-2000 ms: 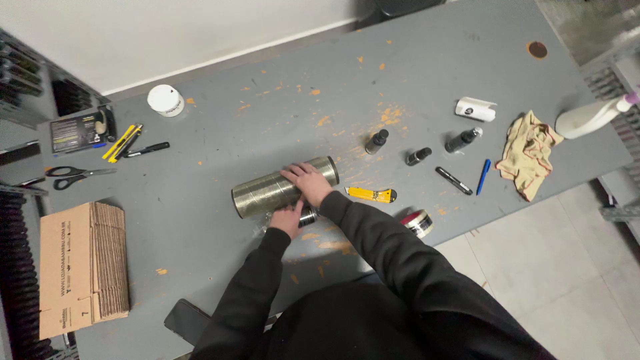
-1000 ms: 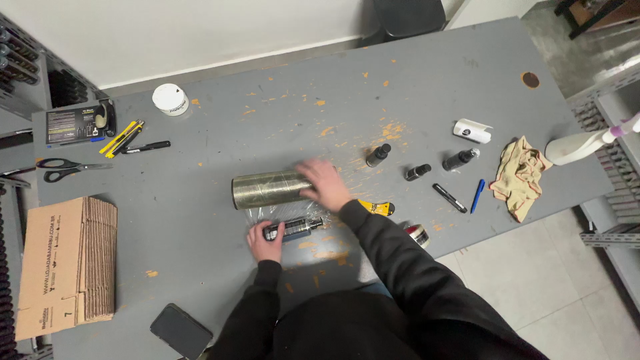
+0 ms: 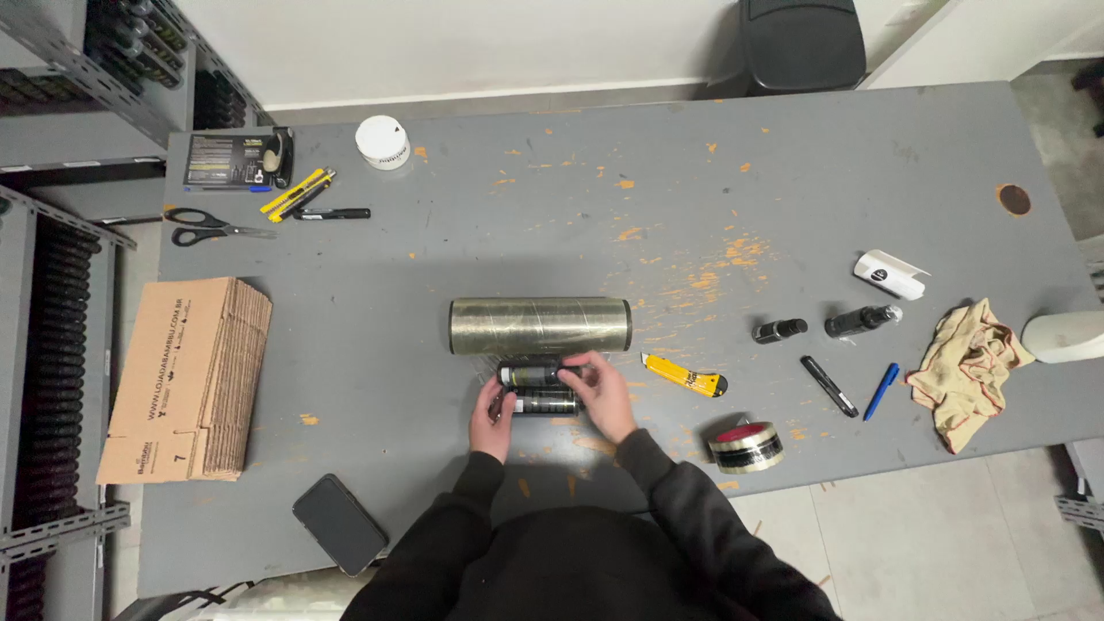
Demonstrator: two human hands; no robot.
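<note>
On the grey table lies a roll of clear plastic film [image 3: 541, 325], with a loose stretch of film below it. Just in front of the roll, two dark bottles lie side by side: an upper bottle [image 3: 528, 374] and a lower bottle [image 3: 545, 403]. My left hand [image 3: 492, 423] has its fingers at the left ends of both bottles. My right hand [image 3: 601, 395] grips the upper bottle at its right end with thumb and fingers. To the right of my right hand is a yellow utility knife [image 3: 684, 376], its blade tip pointing left.
Flat cardboard boxes [image 3: 185, 379] and a phone [image 3: 340, 523] lie left. A tape roll [image 3: 746, 448], two small bottles [image 3: 779, 329], a marker [image 3: 829, 386], a blue pen [image 3: 881, 392] and a cloth [image 3: 970, 371] are right. Scissors [image 3: 211, 228] and a white jar [image 3: 382, 142] lie at the far left.
A second bottle now lies by the one in front of the film roll. My right hand has moved from the roll to a bottle. One of several small bottles on the right is gone from its spot.
</note>
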